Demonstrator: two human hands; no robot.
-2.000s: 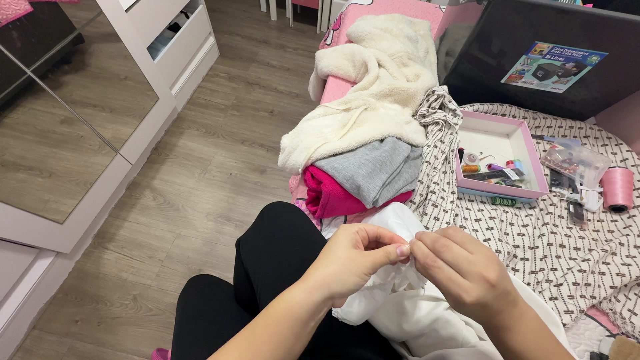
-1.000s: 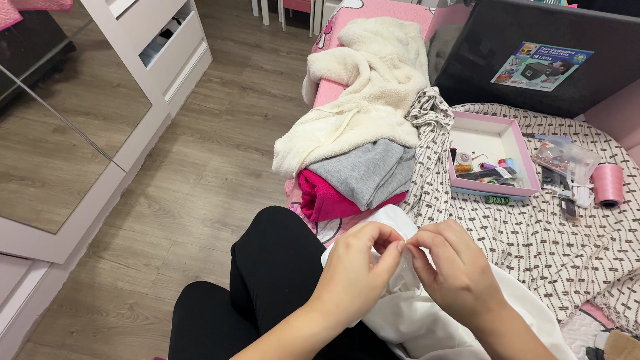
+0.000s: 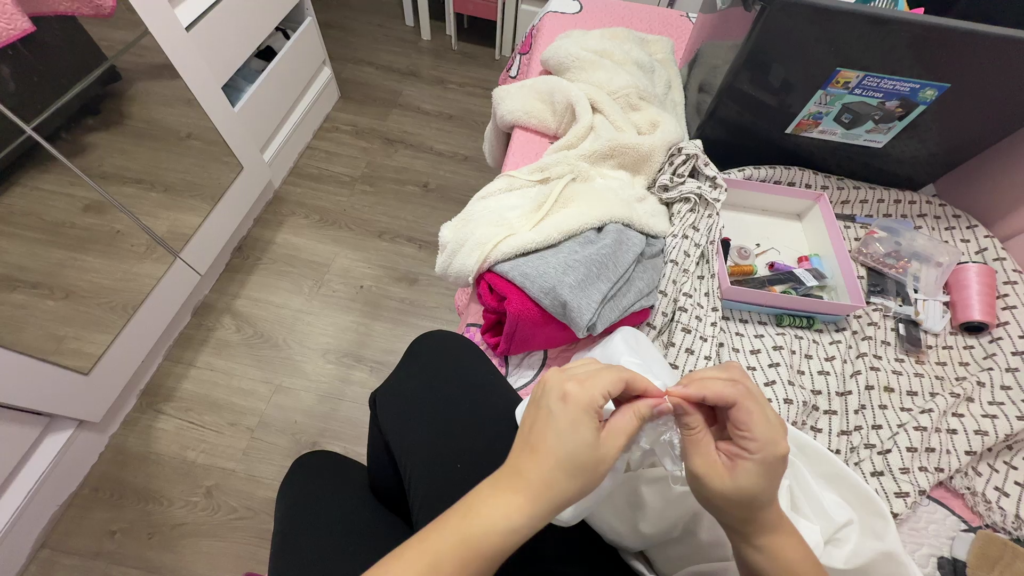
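My left hand (image 3: 588, 420) and my right hand (image 3: 728, 440) meet at the fingertips above my lap, pinching a tiny pale piece, perhaps thread; it is too small to tell. Some clear, shiny material (image 3: 666, 444) hangs between the hands. Below them, white fabric (image 3: 840, 512) spreads over my lap and the bed. To the right, an open pink-rimmed box (image 3: 850, 272) holds thread spools and small packets. A pink thread cone (image 3: 971, 298) stands beside a clear plastic case (image 3: 908, 252).
A cream fleece garment (image 3: 592, 152), a folded grey cloth (image 3: 592, 276) and a magenta cloth (image 3: 512, 316) are piled on the bed. Behind the box stands a black plastic organizer (image 3: 864, 88). A mirrored wardrobe (image 3: 104, 200) lines the left, across the wood floor (image 3: 320, 264).
Both hands stay close together over the white fabric. My right hand has turned more upright, its fingers now more curled beside the left fingertips.
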